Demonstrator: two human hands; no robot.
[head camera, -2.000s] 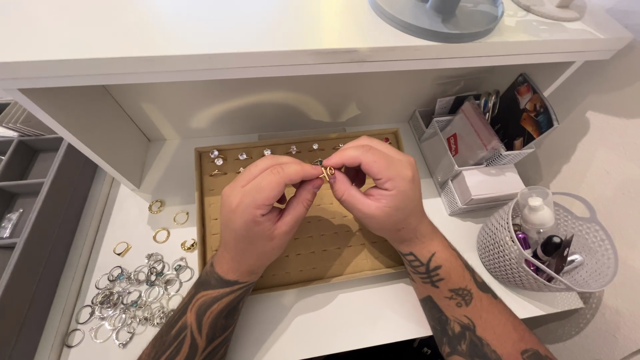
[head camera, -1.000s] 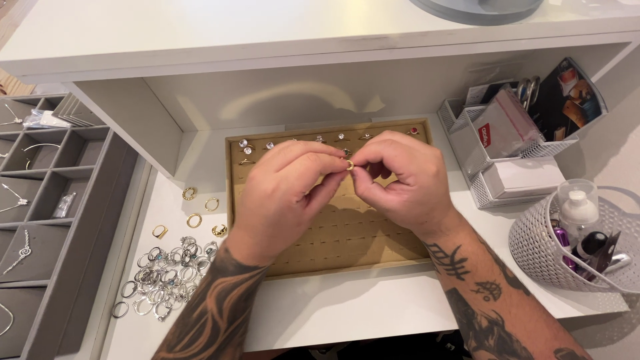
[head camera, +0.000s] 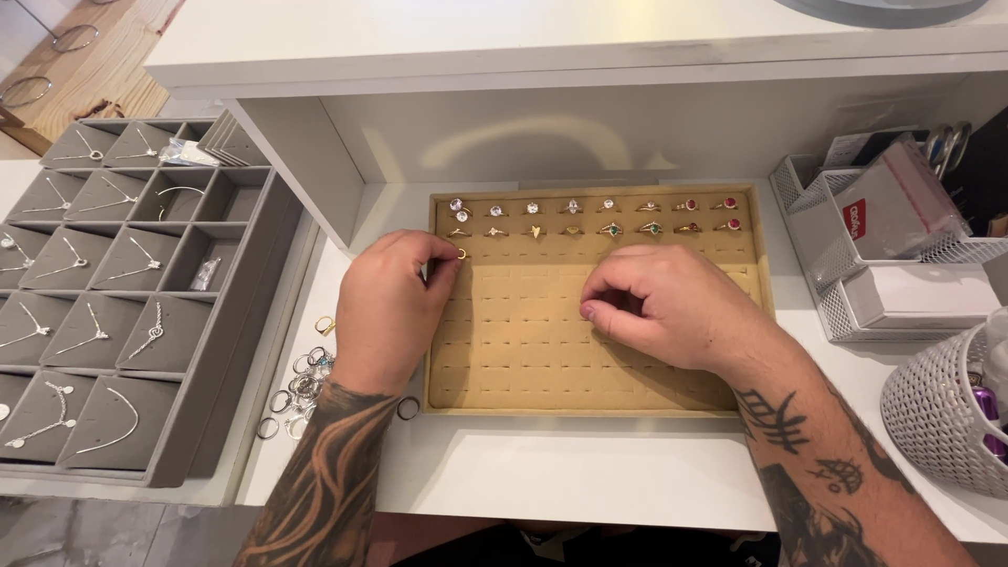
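My left hand (head camera: 398, 307) pinches a small gold-coloured ring (head camera: 462, 253) at the left end of the third row of slots in a tan ring display tray (head camera: 520, 378). Over the right half of the tray hovers my right hand (head camera: 669, 303), thumb and index finger close together; whether anything is between them cannot be told. Two rows of rings stand in the slots at the back, among them a heart-shaped gold ring (head camera: 536, 232) and a red-stone ring (head camera: 730, 203). Left of the tray, partly behind my left forearm, lies a pile of silver-coloured rings (head camera: 303, 384).
A grey compartment tray (head camera: 189, 409) with necklaces and bracelets stands at the left. A white shelf (head camera: 551, 67) overhangs the tan tray's back. To the right are a mesh desk organizer (head camera: 835, 228) and a woven plastic basket (head camera: 929, 409). One dark ring (head camera: 408, 408) lies beside the tray's lower left corner.
My hands were together over the tray, holding a small gold ring; now they are apart. My left hand has moved left with a gold ring to the tray's left edge. The view has shifted left.
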